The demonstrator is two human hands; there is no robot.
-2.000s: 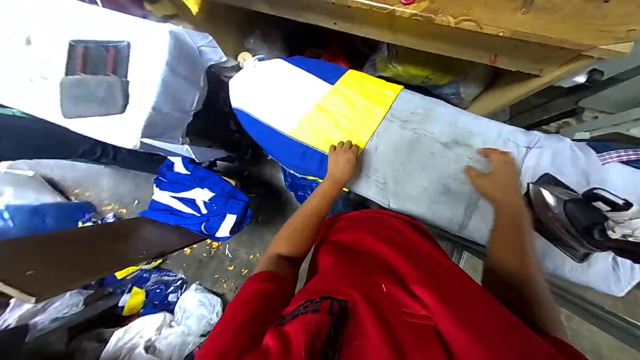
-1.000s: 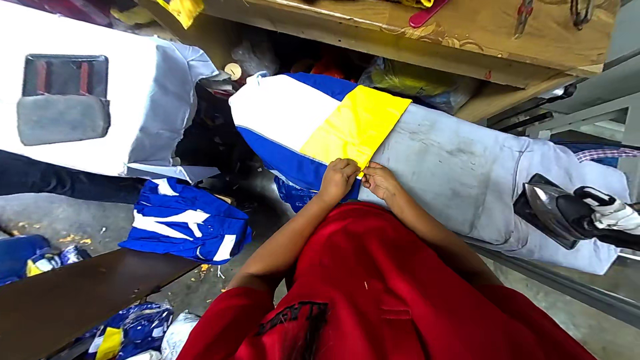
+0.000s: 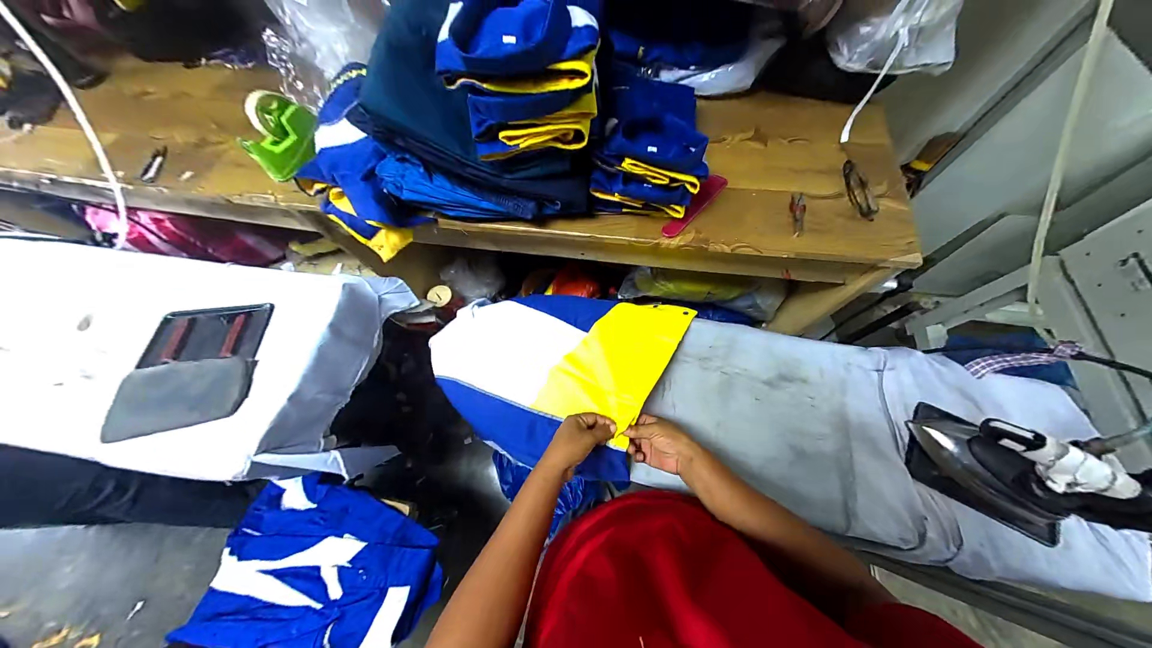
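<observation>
A blue, white and yellow garment (image 3: pixel 558 360) lies over the left end of a grey padded ironing board (image 3: pixel 765 396). My left hand (image 3: pixel 580 441) pinches the near edge of its yellow part. Close beside it, my right hand (image 3: pixel 661 443) pinches the same edge at the corner, fingertips almost touching those of my left. An electric iron (image 3: pixel 999 459) rests on a dark pad at the right end of the board, away from both hands.
Behind the board runs a wooden table (image 3: pixel 765 207) with folded blue and yellow garments (image 3: pixel 531 81) and a green tape dispenser (image 3: pixel 281 135). A white-covered board (image 3: pixel 297 360) stands left; a blue and white garment (image 3: pixel 315 567) lies below it.
My right hand has come from over the bare grey part of the board to the garment's yellow edge, beside my left hand. The view has tilted up, showing more of the table.
</observation>
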